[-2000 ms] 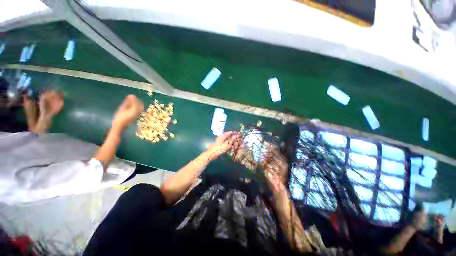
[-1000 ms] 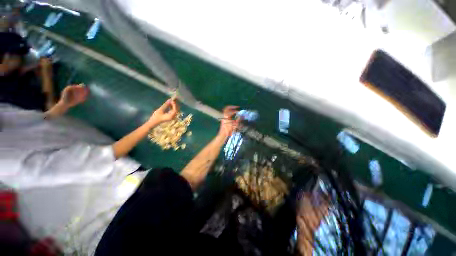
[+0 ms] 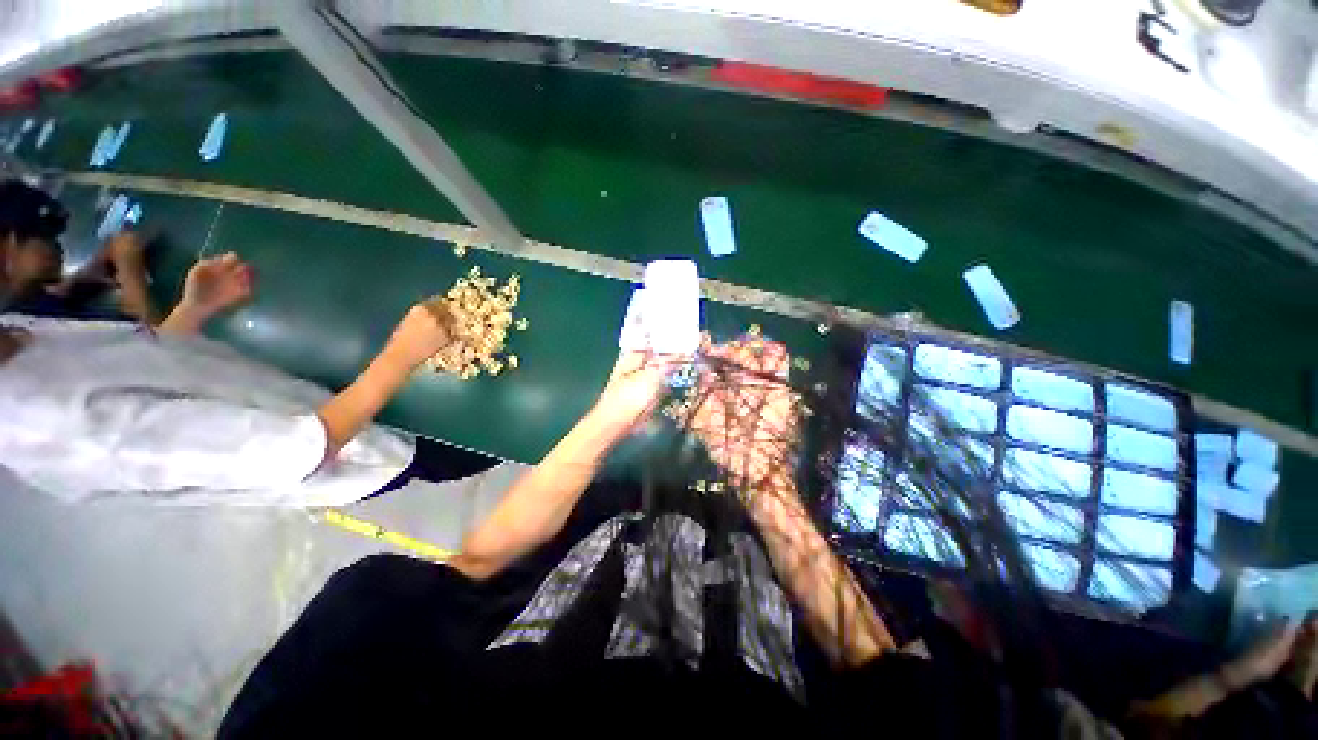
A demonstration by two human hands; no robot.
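My left hand [image 3: 632, 388] holds a whitish light-blue unit [image 3: 671, 301] by its near end, just in front of the pale rail. Another pale unit shows partly behind its left edge. My right hand [image 3: 749, 412] is beside it, over the small tan-gold parts near me; dark hair strands cross it, and whether its fingers hold a part cannot be told. Some tan-gold bits [image 3: 708, 487] lie loose around this hand.
A black compartment tray [image 3: 903, 454] with blue units is at right, more units [image 3: 1233, 477] beyond it. Single units [image 3: 893, 236] lie past the rail [image 3: 578, 260]. A neighbour's hand [image 3: 419, 336] touches another tan-gold heap [image 3: 484, 321] at left. A slanting post [image 3: 405, 130] stands at upper left.
The view has swung back, and the large dark rectangle has left it. My left hand has come back from a unit at the rail and now holds a unit beside my right hand.
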